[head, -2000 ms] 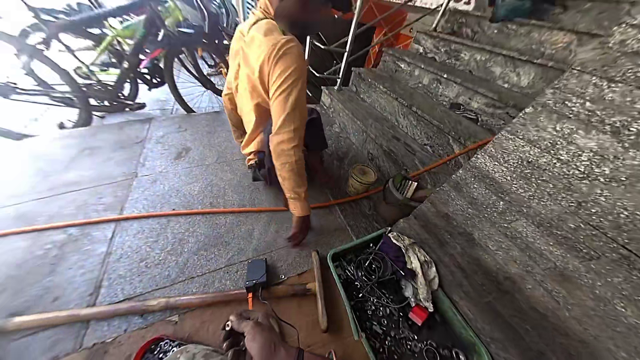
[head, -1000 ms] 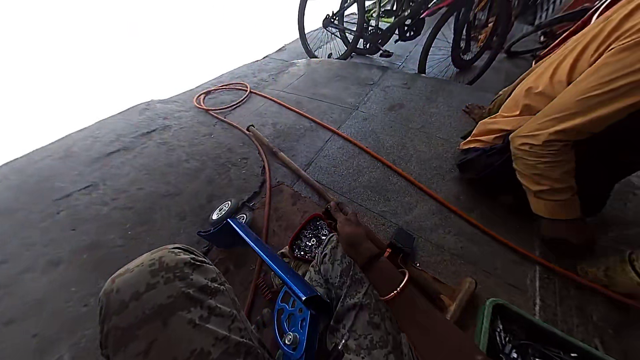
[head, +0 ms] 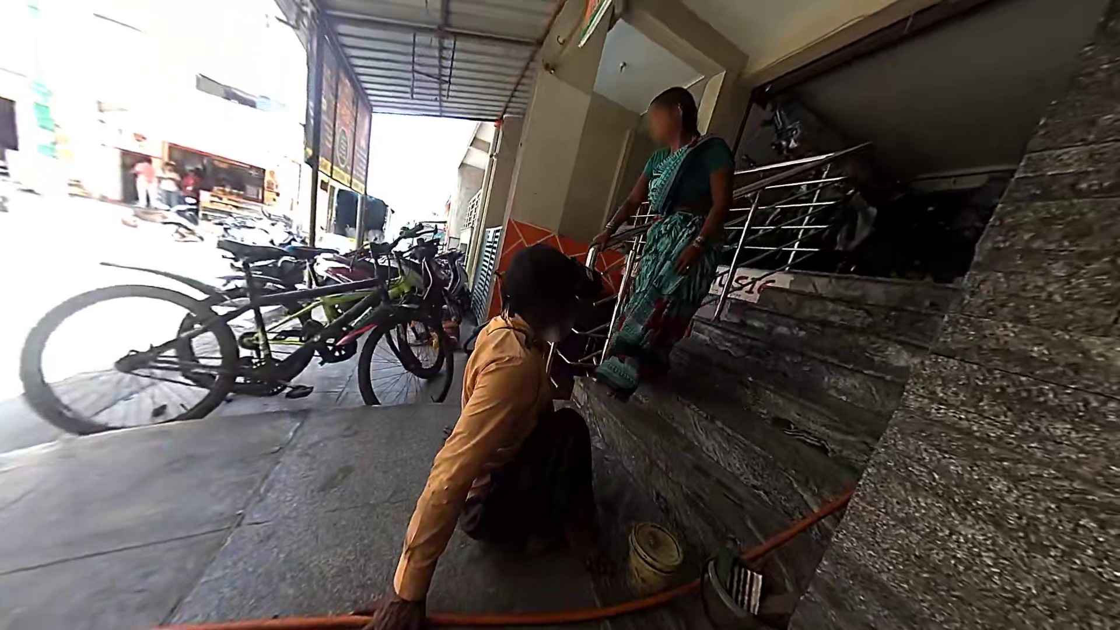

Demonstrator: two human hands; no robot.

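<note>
Neither of my hands shows in the head view. A person in an orange shirt (head: 490,420) squats on the paved floor in the middle, one arm reaching down. That person's hand (head: 398,611) touches or lies beside an orange hose (head: 542,616) at the bottom edge. Right of the squatting person stands a small yellowish tub (head: 654,556). Next to it, partly cut off at the lower right, is a round container (head: 731,591) with a striped thing in it.
Stone steps (head: 770,402) rise at the right, with a metal railing (head: 744,236). A second person in a green sari (head: 669,254) stands on them, one hand on the railing. Parked bicycles (head: 289,324) line the left, beyond the stone paving (head: 114,525).
The view has swung up and right, away from my lap. A hand of mine, the blue tool, the long-handled tool and the green crate, seen before, are out of view. A standing person has come into sight.
</note>
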